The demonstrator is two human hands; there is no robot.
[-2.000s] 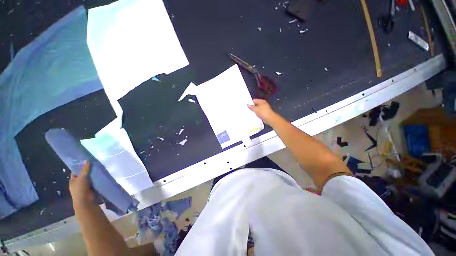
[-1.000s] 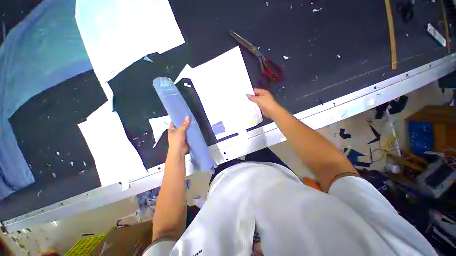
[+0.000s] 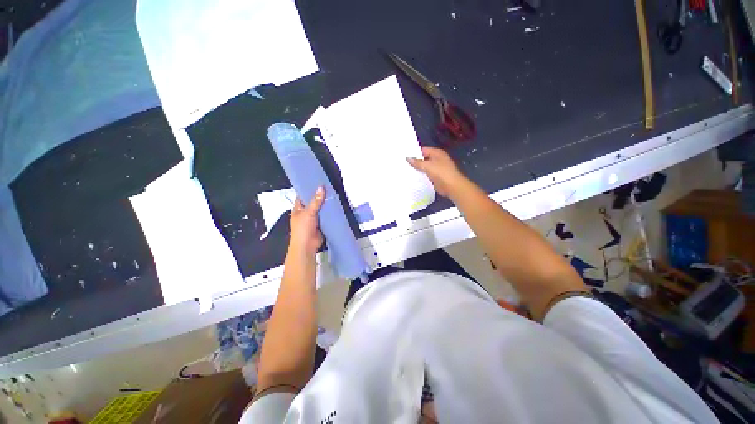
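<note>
A rolled blue cut piece (image 3: 302, 166) stands out over the table near its front edge. My left hand (image 3: 308, 219) grips it around its lower half, thumb on top. My right hand (image 3: 435, 170) holds the right edge of a white sheet (image 3: 372, 145) between thumb and fingers. The sheet lies just right of the roll and has a small blue patch at its lower left. Tailor's shears (image 3: 439, 103) with red handles lie on the table beyond my right hand, blades pointing up and left.
White pattern pieces (image 3: 228, 54) lie at the upper left, and another (image 3: 186, 240) reaches the pale table edge (image 3: 538, 199). Light blue fabric (image 3: 83, 79) spreads at the far left. A tan strip (image 3: 646, 66) lies at the right. A cardboard box (image 3: 199, 402) stands on the floor.
The blue roll has moved from the far left to beside the white sheet, in my left hand. The white piece it was over is now uncovered. My right hand still holds the sheet.
</note>
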